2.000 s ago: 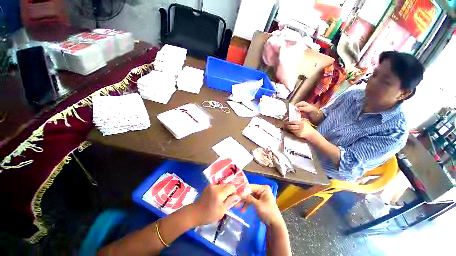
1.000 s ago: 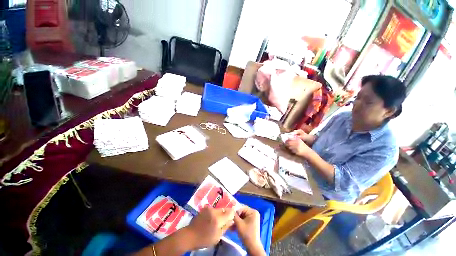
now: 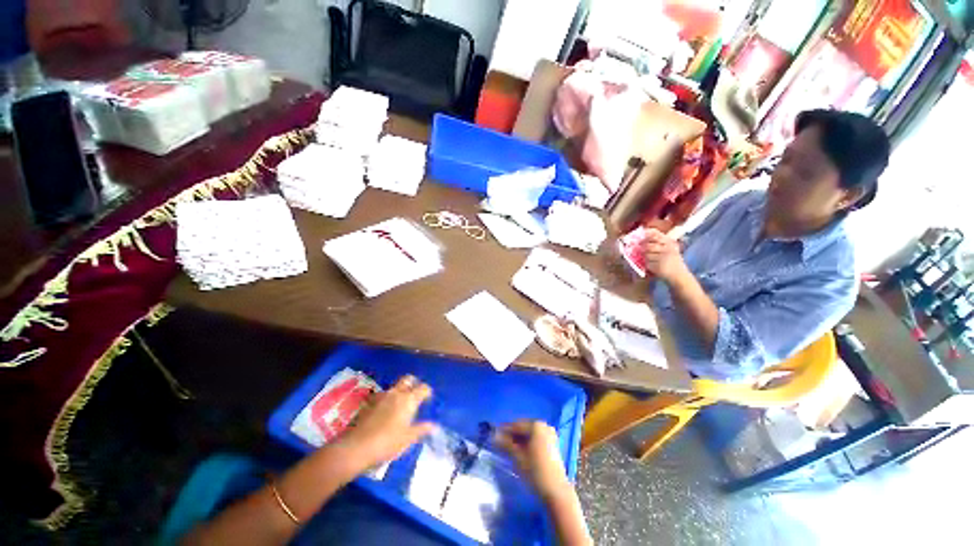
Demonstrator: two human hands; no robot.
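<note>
My left hand (image 3: 390,419) is over the left part of the blue tray (image 3: 280,416), its fingers apart, beside and partly over the red-and-white packed cards (image 3: 340,403). A white edge shows under its wrist. My right hand (image 3: 531,450) is over the right part of the tray, fingertips bent together. Thin clear bags (image 3: 454,493) with dark marks lie below and left of it. A dark mark shows right at its fingertips, but blur hides whether they grip a bag.
The brown table (image 3: 374,323) holds a white card (image 3: 489,328), glossy packed cards (image 3: 381,256), white stacks (image 3: 240,241), rubber bands (image 3: 454,224), a beige-pink bundle (image 3: 577,341) and a second blue bin (image 3: 481,155). A person (image 3: 764,256) sits at right holding a red-and-white card.
The red-and-white card that both hands held above the tray is no longer in them. My hands have moved apart, left toward the packed cards. The other person's held card now shows red.
</note>
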